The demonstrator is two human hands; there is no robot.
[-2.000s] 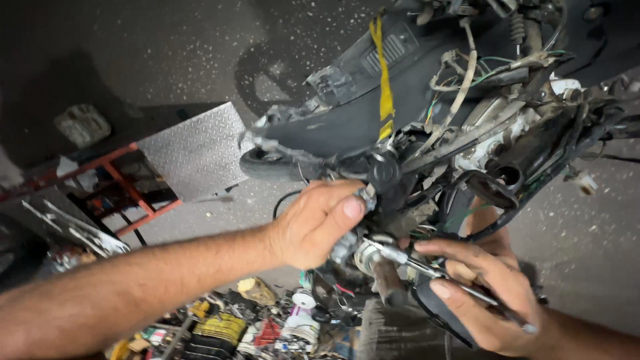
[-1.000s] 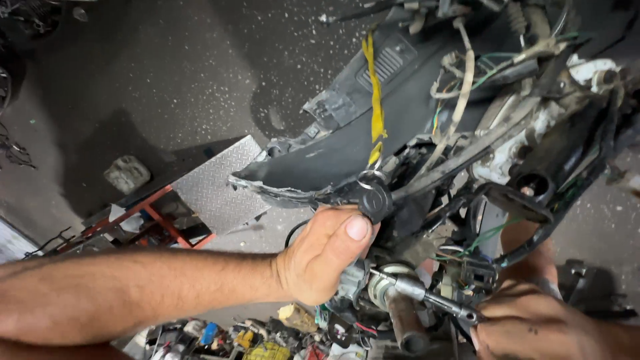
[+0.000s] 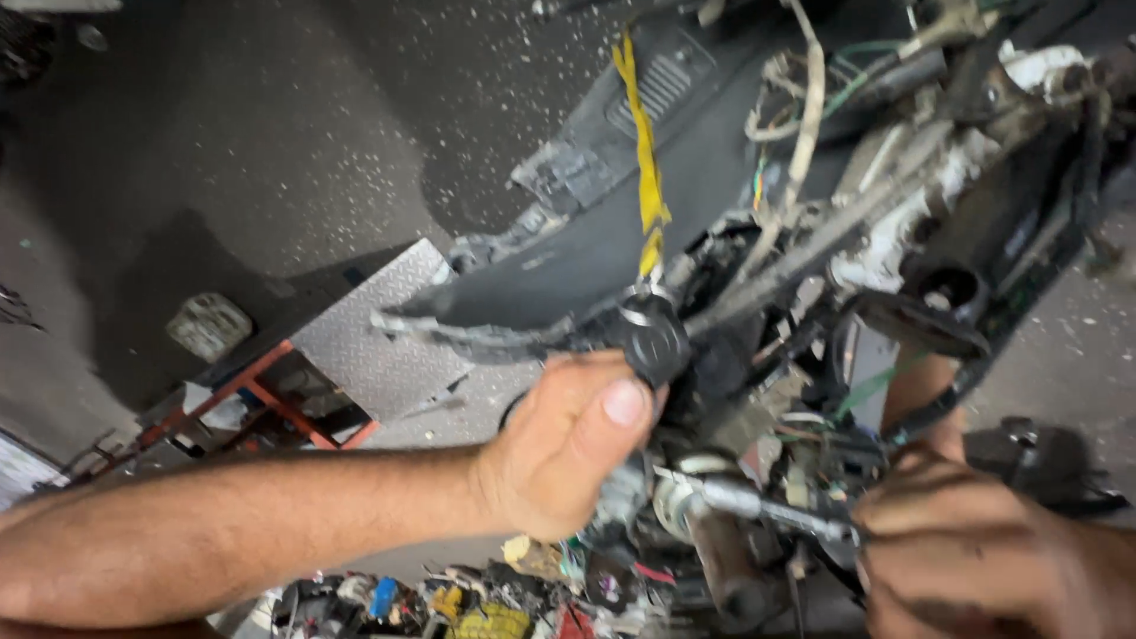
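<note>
My left hand [image 3: 577, 435] is closed around a part at the motorcycle's steering head, its thumb against a black key head [image 3: 652, 333]. A ring joins the key to a yellow strap [image 3: 646, 151]. At the lower right, my right hand [image 3: 958, 532] grips the end of a metal socket wrench [image 3: 754, 501], which points left to the round metal collar [image 3: 679, 506] below my left hand. A rusty metal tube [image 3: 728, 559] sticks out under the collar. What the fingers of my left hand hold is mostly hidden, and the picture is blurred.
Dark plastic body panels [image 3: 550, 257] and loose wiring [image 3: 812, 115] fill the upper right. A diamond-plate metal sheet [image 3: 382, 328] lies by a red metal frame [image 3: 266, 390] at left. Mixed parts [image 3: 444, 603] are piled along the bottom. A pale block [image 3: 209, 326] rests on the floor.
My right hand has moved from along the wrench's shaft to its outer end. My left hand stays by the key. The view has shifted somewhat.
</note>
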